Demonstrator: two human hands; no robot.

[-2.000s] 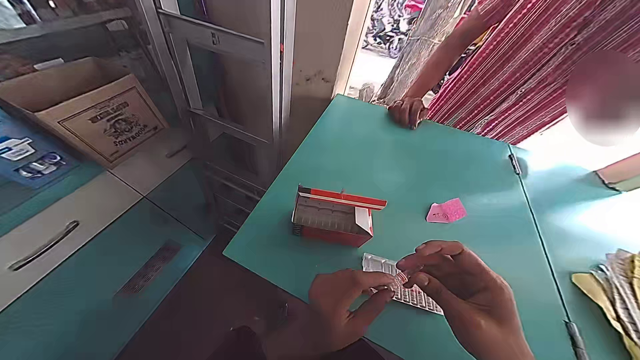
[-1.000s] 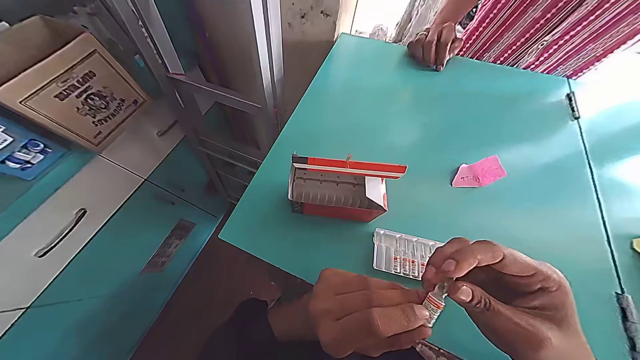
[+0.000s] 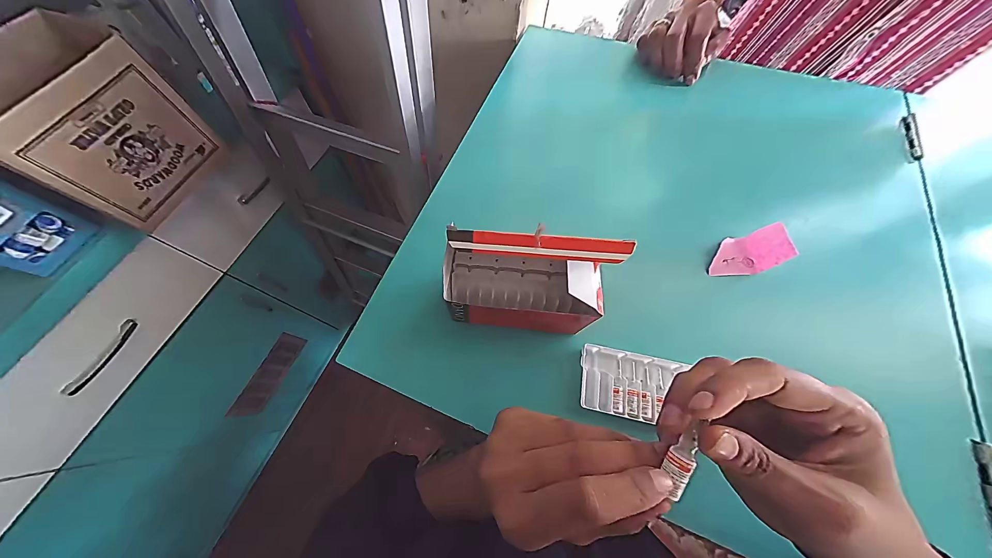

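A small glass ampoule [image 3: 679, 468] with a white and orange label is held near the table's front edge. My left hand [image 3: 577, 477] grips its labelled body, and the thumb and fingers of my right hand [image 3: 783, 442] pinch its narrow neck. Just behind the hands lies a clear plastic ampoule tray [image 3: 601, 380] with several ampoules in its slots; my right hand hides its right end. Further back and to the left stands an open red and white carton [image 3: 527, 316], its flap up and a ribbed plastic insert inside.
A pink paper scrap [image 3: 756, 249] bearing writing lies on the green table [image 3: 666, 170]. Another person's hand [image 3: 682, 43] rests at the far edge. To the left are a cardboard box [image 3: 116, 147], drawers [image 3: 116, 310] and a metal frame [image 3: 333, 132].
The ampoule, hidden or unclear between the fingers two seconds ago, now shows plainly in my hands. More of the tray and its ampoules is uncovered. The view has shifted closer over the table.
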